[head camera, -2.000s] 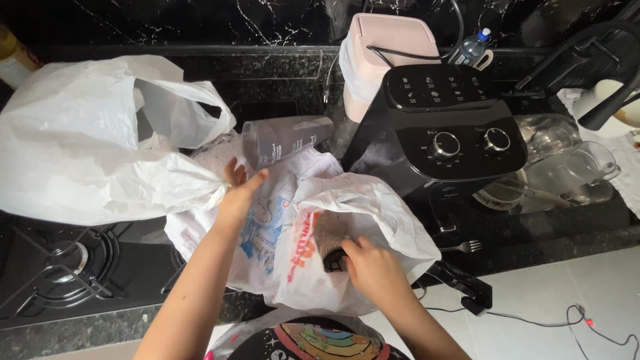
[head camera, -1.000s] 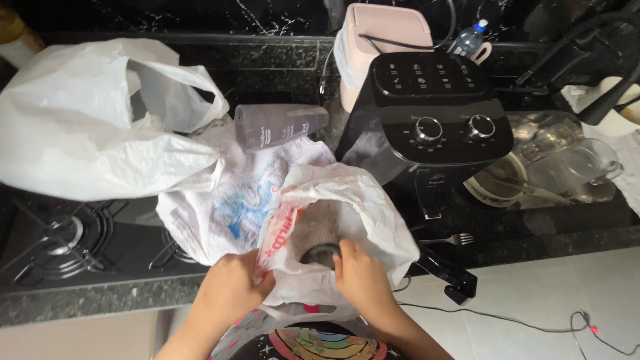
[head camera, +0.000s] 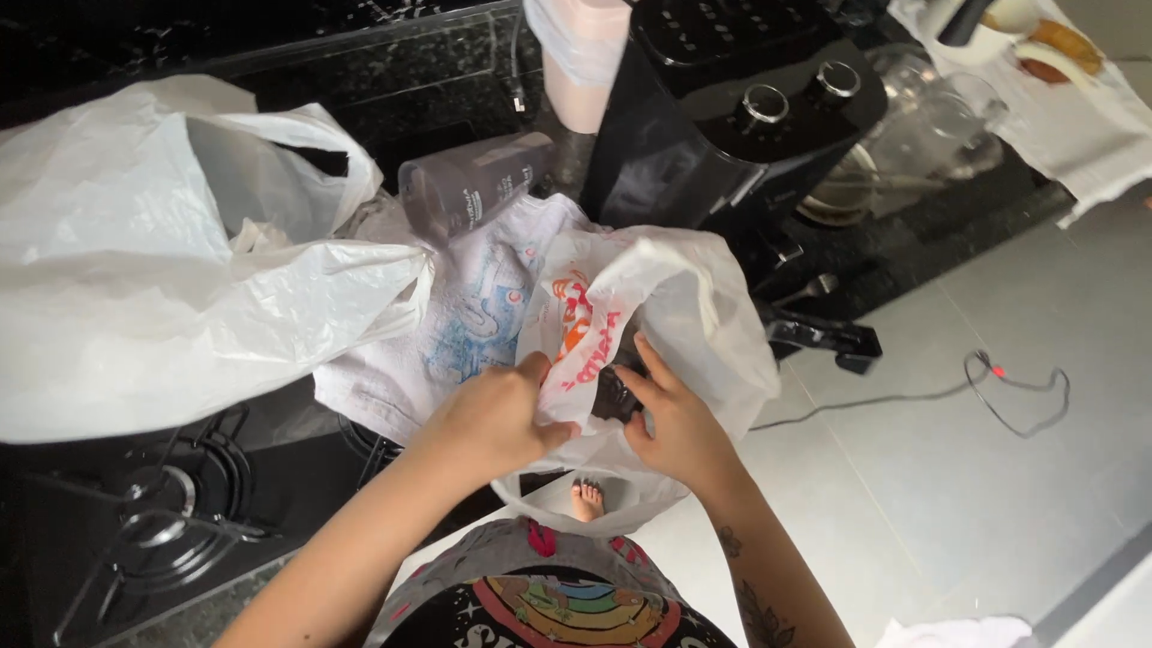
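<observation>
A white plastic bag with red print (head camera: 711, 270) gapes at the counter's front edge. My left hand (head camera: 504, 409) grips its rim on the left side. Inside the mouth, my right hand (head camera: 670, 414) has its fingers spread against a dark object (head camera: 616, 387), partly hidden by the bag; whether it grips this is unclear. Left of the bag, a white towel with a blue pattern (head camera: 477, 315) lies on the counter, and a translucent grey plastic cup (head camera: 477, 184) rests on its side behind it.
A large white plastic bag (head camera: 108, 270) stands at left, behind a gas burner (head camera: 171, 495). The black air fryer (head camera: 720, 135) is at back right, its handle (head camera: 823, 337) jutting forward. Near it are a fork (head camera: 814, 288), glassware (head camera: 945, 117) and a pink bin (head camera: 580, 81). A cable (head camera: 882, 396) crosses the floor.
My left hand has gone from near the cup to the printed bag's rim. The dark object sits lower inside the bag, and my right hand's fingers have spread. The view has turned.
</observation>
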